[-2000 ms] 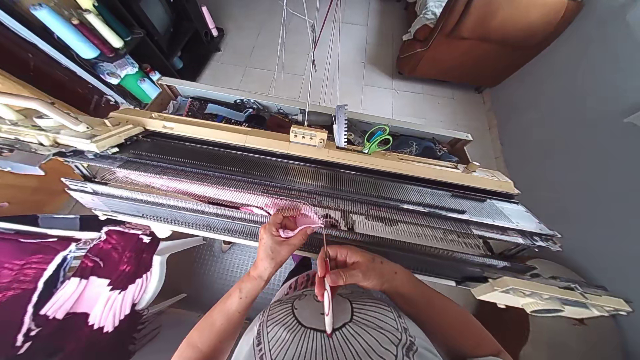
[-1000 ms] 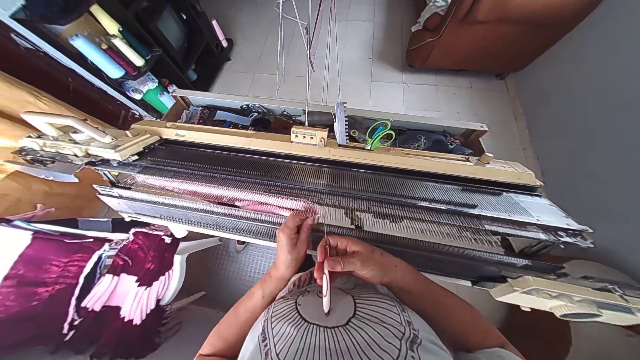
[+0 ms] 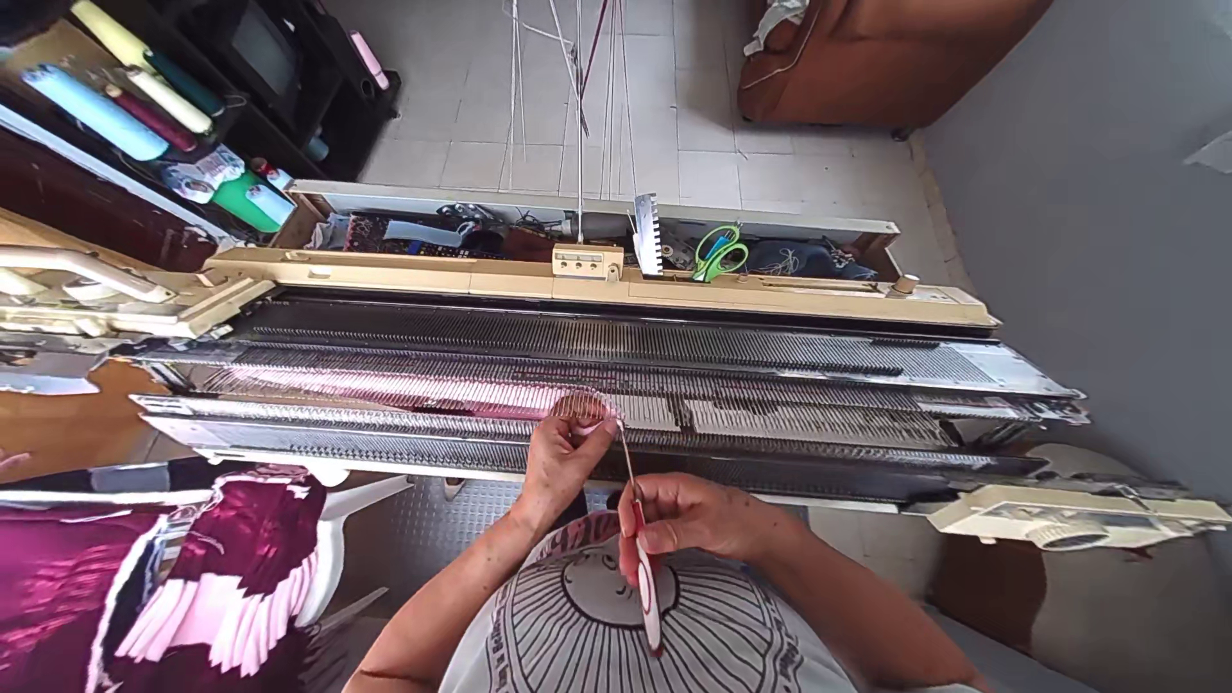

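Observation:
A flat-bed knitting machine with two needle beds spans the view, and pink knitted fabric hangs between the beds on the left and middle. My left hand pinches the right edge of that pink fabric at the front bed. Just to its right, my right hand holds a slim hook tool with a white and red handle. The thin metal shaft of the tool points up to the fabric edge, beside my left fingertips. Whether its tip is in a stitch cannot be told.
Green-handled scissors and a toothed metal comb stand behind the beds. One carriage is at the far left, another at the right end. Yarn strands hang overhead. Maroon and pink knitwear lies at lower left.
My left hand was raised closer around a pink loop of fabric two seconds ago; its fingers have shifted at the edge. The right hand still holds the tool. The view has shifted slightly.

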